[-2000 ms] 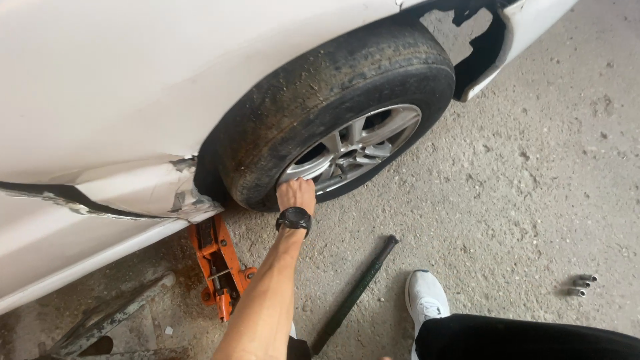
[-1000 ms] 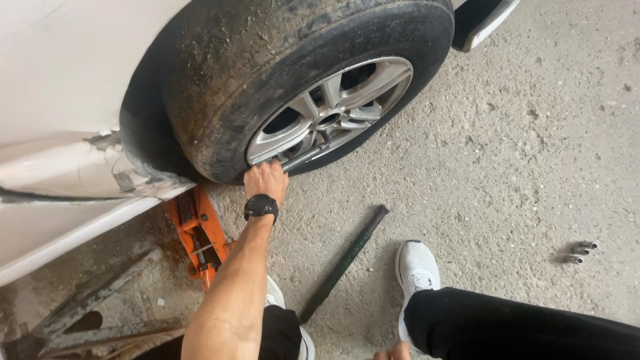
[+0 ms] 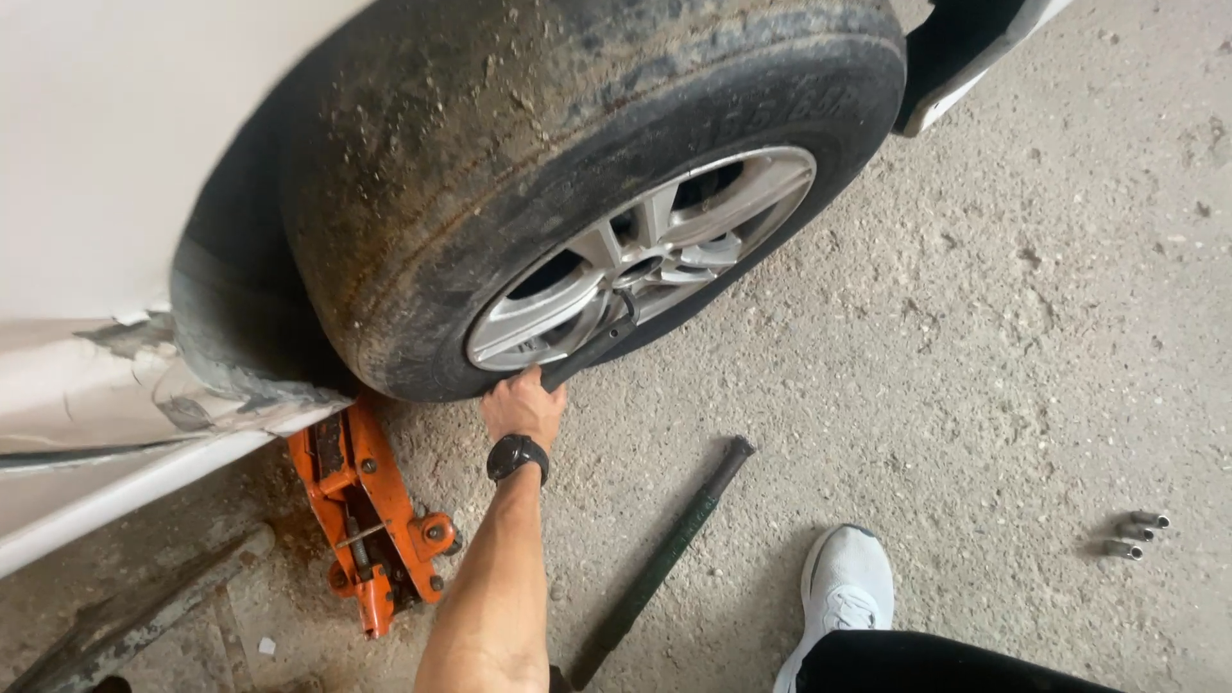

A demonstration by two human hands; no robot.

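My left hand, with a black watch on the wrist, is closed around a dark metal bar wrench at the lower edge of the wheel. The bar's far end and a curved dark part lie in front of the silver alloy rim, near its hub; whether they engage a nut cannot be told. The worn, dirty tire sits in the wheel arch of a white car. My right hand is out of view.
An orange floor jack stands by the damaged sill. A dark green metal tube lies on the concrete beside a white shoe. Several metal sockets lie at the right. A metal frame is at the lower left.
The dark bar now slants farther out from the rim, in my left hand. My right hand, partly visible at the bottom edge one second ago, has left the view.
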